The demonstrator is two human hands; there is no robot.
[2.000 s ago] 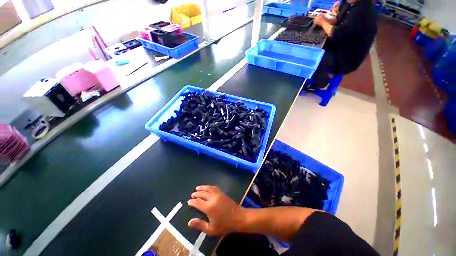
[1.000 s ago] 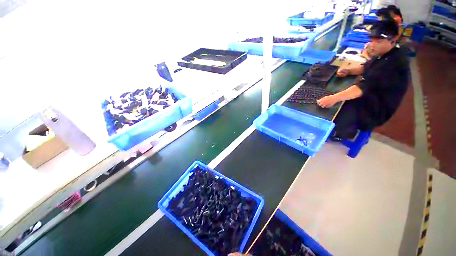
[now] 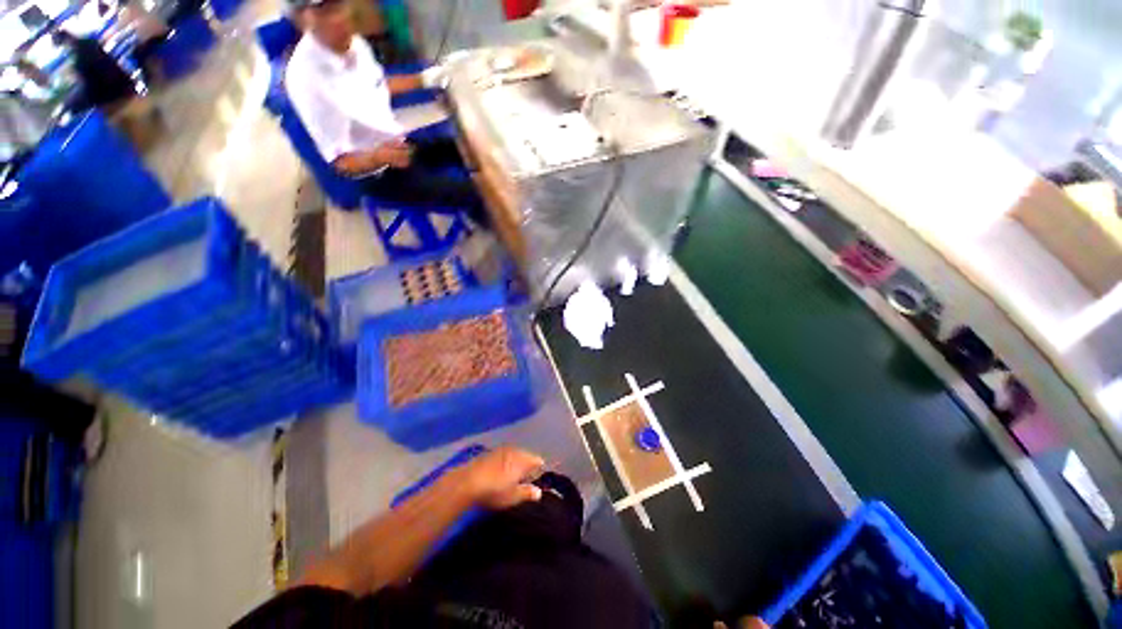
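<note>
My left hand point(image 3: 505, 477) is at the lower middle, by the bench's near edge and over dark clothing. Its fingers are bent, and blur hides whether they hold anything. My right hand point(image 3: 742, 624) shows only as fingertips at the bottom edge, beside a blue crate point(image 3: 941, 578) of dark parts. Its grip is cut off. A tan work pad point(image 3: 625, 457) framed by crossing white tape lies on the dark green bench. A small round blue dish point(image 3: 647, 439) sits on the pad.
Blue crates point(image 3: 406, 424) hold beige parts left of the bench, beside a tall blue crate stack point(image 3: 148, 356). Crumpled white cloths point(image 3: 588, 315) lie before a grey metal box point(image 3: 591, 209). A person in white point(image 3: 351, 105) sits beyond on a blue stool.
The view has swung left from the crates and the person in black to the bench's other end. My left hand has come into view; my right hand remains only at the bottom edge.
</note>
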